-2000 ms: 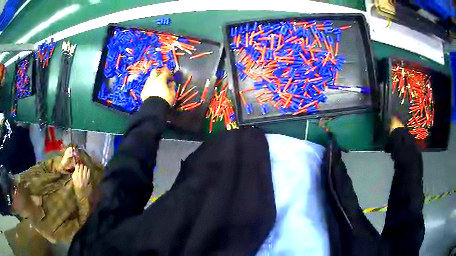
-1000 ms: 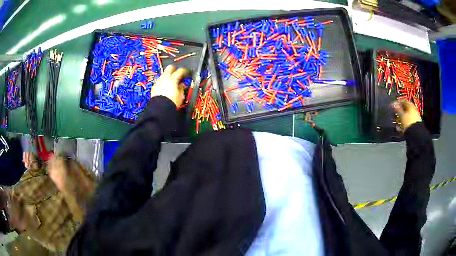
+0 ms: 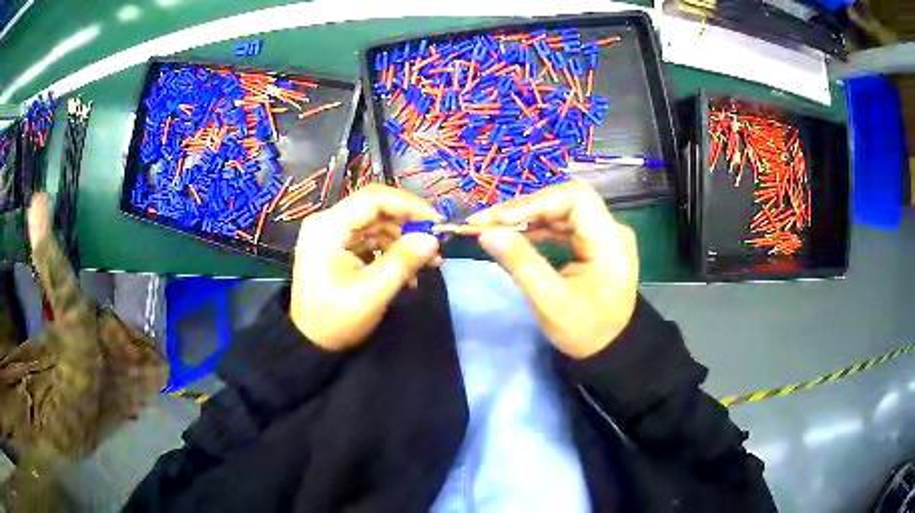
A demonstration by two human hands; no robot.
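Observation:
My left hand (image 3: 356, 269) pinches a short blue housing (image 3: 417, 228) between thumb and fingers in front of my chest. My right hand (image 3: 570, 263) pinches a thin red lead (image 3: 468, 228). The lead's pale tip points at the blue housing and meets or nearly meets it; the exact contact is too small to tell. Both hands are above the front edge of the middle tray (image 3: 642, 110), which holds a dense mix of blue and red pieces. The left tray (image 3: 326, 135) holds blue pieces and some red ones. The right tray (image 3: 727, 225) holds only red leads.
A white-and-blue pen (image 3: 627, 160) lies in the middle tray. Loose red pieces (image 3: 356, 172) lie between the left and middle trays, partly hidden by my left hand. Black cables (image 3: 72, 165) lie at far left. A worker's raised arm (image 3: 60, 261) shows at left. Blue pieces lie behind the left tray.
My left hand has left the left tray and my right hand the right tray. Both have come together at the centre, holding a blue and a red piece. The view has shifted rightward.

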